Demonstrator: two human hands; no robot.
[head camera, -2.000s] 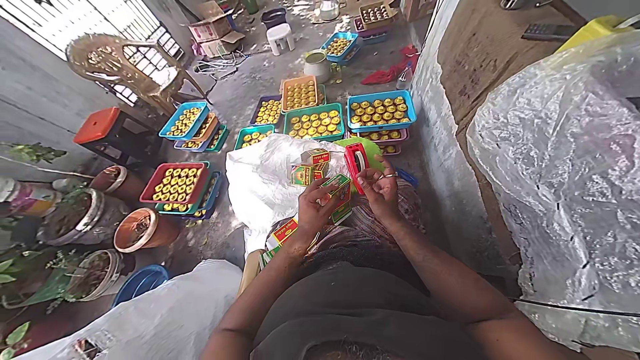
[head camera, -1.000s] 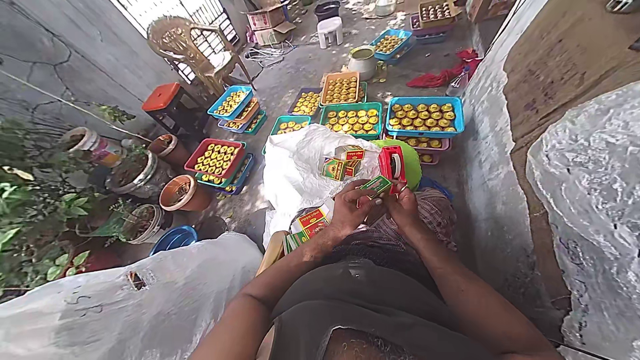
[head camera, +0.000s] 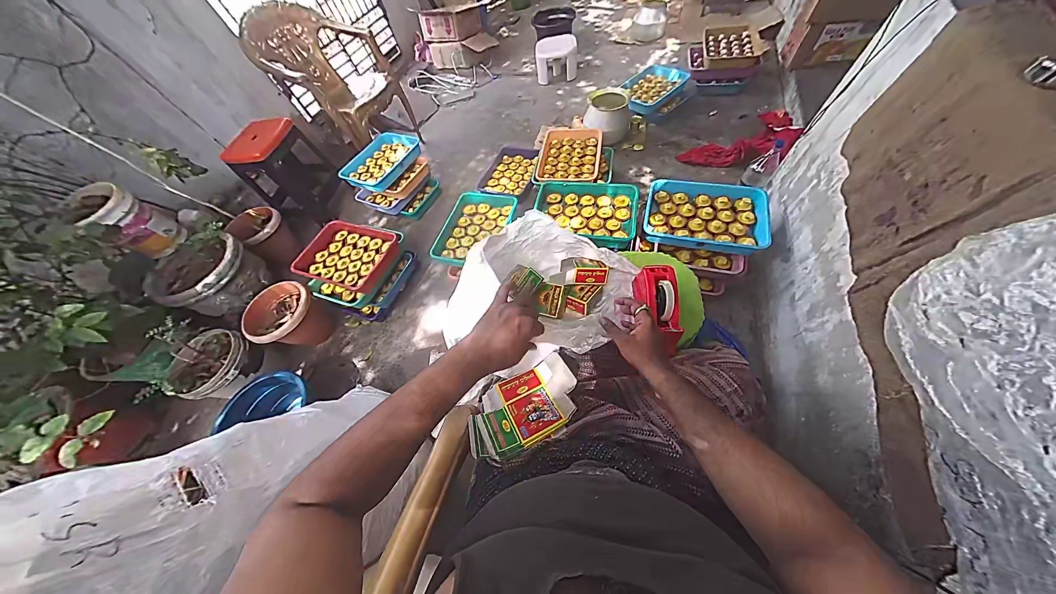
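My left hand (head camera: 505, 328) is over the white plastic sack (head camera: 487, 268), its fingers at a small green printed carton (head camera: 525, 280); whether it grips the carton cannot be told. Several small red, yellow and green cartons (head camera: 584, 297) lie beside it on the sack. At the sack's right edge is my right hand (head camera: 639, 334), fingers partly spread, against a red tape dispenser (head camera: 657, 299); whether it holds the dispenser is unclear. A green round object (head camera: 691, 305) is behind the dispenser. On my lap rests a stack of flattened printed cartons (head camera: 525, 412).
Plastic trays of round yellow pieces (head camera: 708, 216) stand on the floor ahead, with a red tray (head camera: 346, 260) to the left. Potted plants (head camera: 285, 313) and a blue tub (head camera: 260, 400) are at left. A rough ledge (head camera: 825, 247) runs along the right, and a wooden armrest (head camera: 429, 495) is beside me.
My hands were close together around a green carton and are now apart, the left one over the sack. The carton is now by the others. The flattened stack shows more fully.
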